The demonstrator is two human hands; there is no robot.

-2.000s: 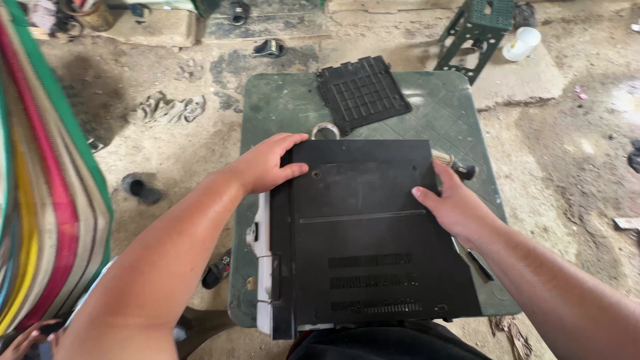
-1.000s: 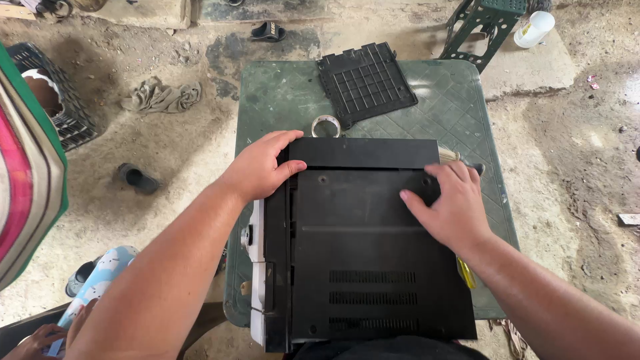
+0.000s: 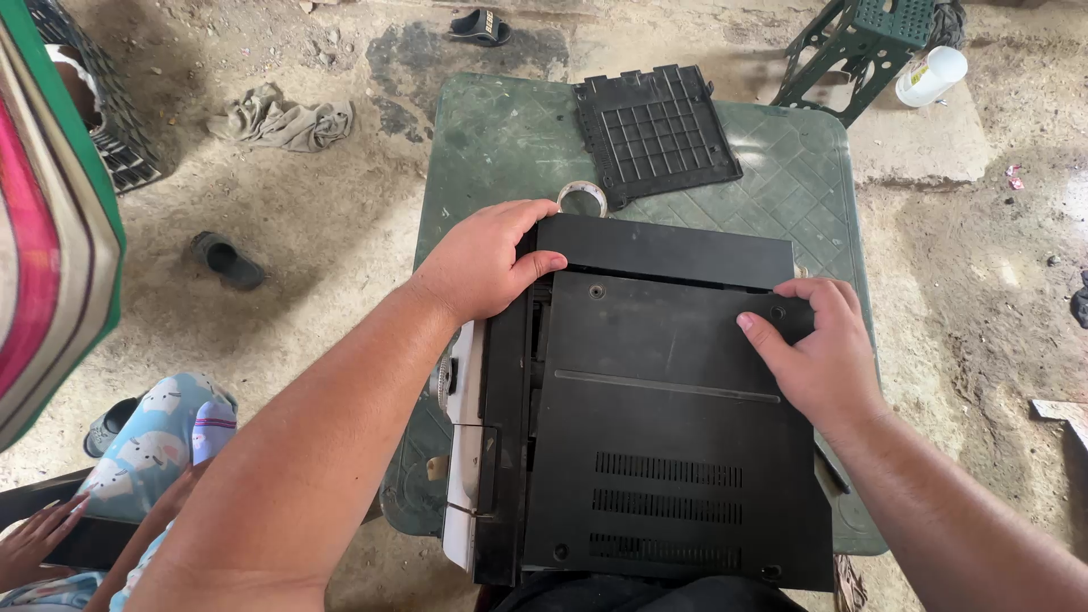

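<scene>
A black electronic appliance casing lies on a green plastic table, with a white-fronted side to the left. Over it rests a flat black vented panel, slightly tilted against the casing, with a gap along its upper and left edges. My left hand grips the casing's upper left corner, thumb on top. My right hand holds the panel's upper right corner between thumb and fingers. Beyond the casing are a roll of tape and a black plastic grid panel.
A green plastic stool and a white container stand at the upper right. Clogs and a grey cloth lie on the floor. A person's patterned clothing and hand show at lower left, below a striped cushioned item.
The black vented panel has shifted and turned, opening a gap at its upper and left edges. My right hand has moved from the casing's right side onto the panel's corner.
</scene>
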